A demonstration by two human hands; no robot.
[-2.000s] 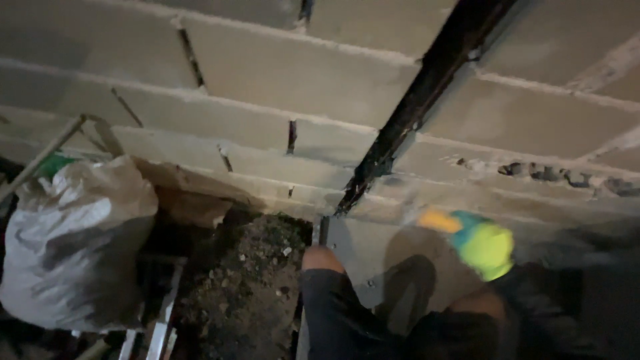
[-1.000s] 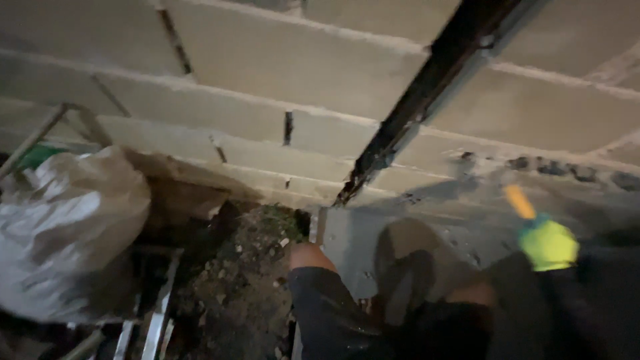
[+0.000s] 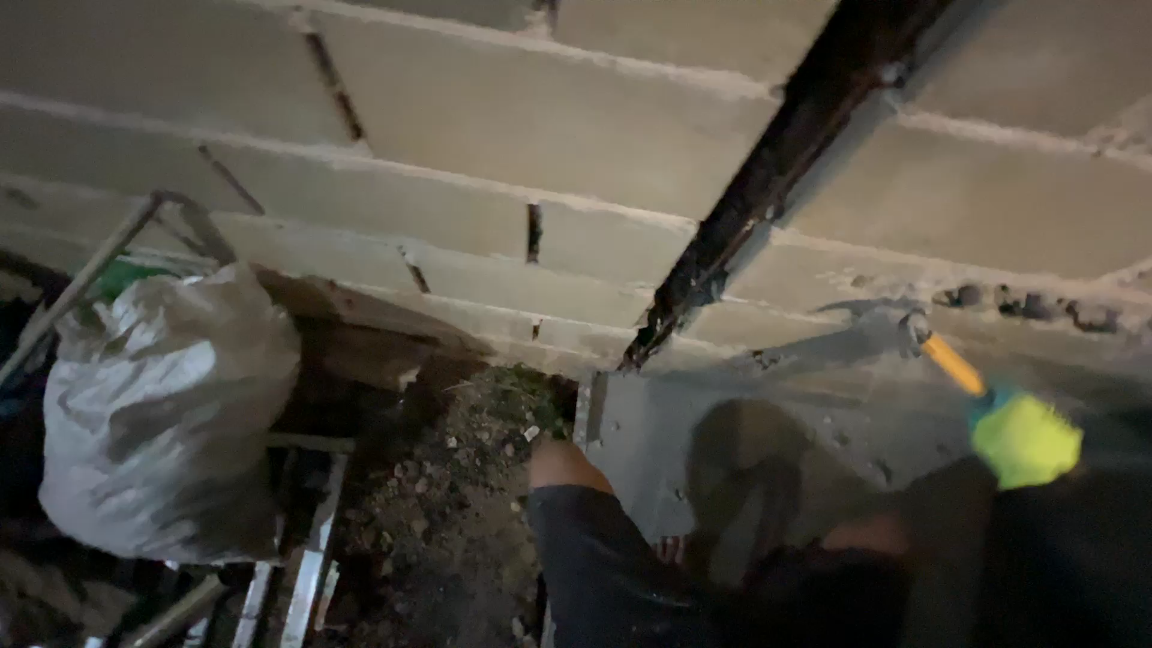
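Observation:
My right hand [image 3: 1026, 441], in a bright yellow-green and teal glove, is closed around a hammer [image 3: 954, 362] with an orange handle. The blurred metal head is up against, or just in front of, the block wall [image 3: 594, 117]; I cannot tell whether it touches. A row of rough, chipped holes [image 3: 1035, 308] runs along a joint just right of the head. A wide dark vertical gap [image 3: 774, 171] splits the wall to the left of the hammer. My left hand is out of view.
A full white sack [image 3: 162, 423] stands at the left beside a metal frame [image 3: 306, 576]. Soil with stones and weeds [image 3: 450, 504] lies at the wall's foot. A grey slab [image 3: 643, 441] adjoins it. My bare knee [image 3: 567, 466] is near the slab's left edge.
My gloved right hand has moved right from where it was two seconds ago. Since one second ago the hammer's head has become visible near the wall.

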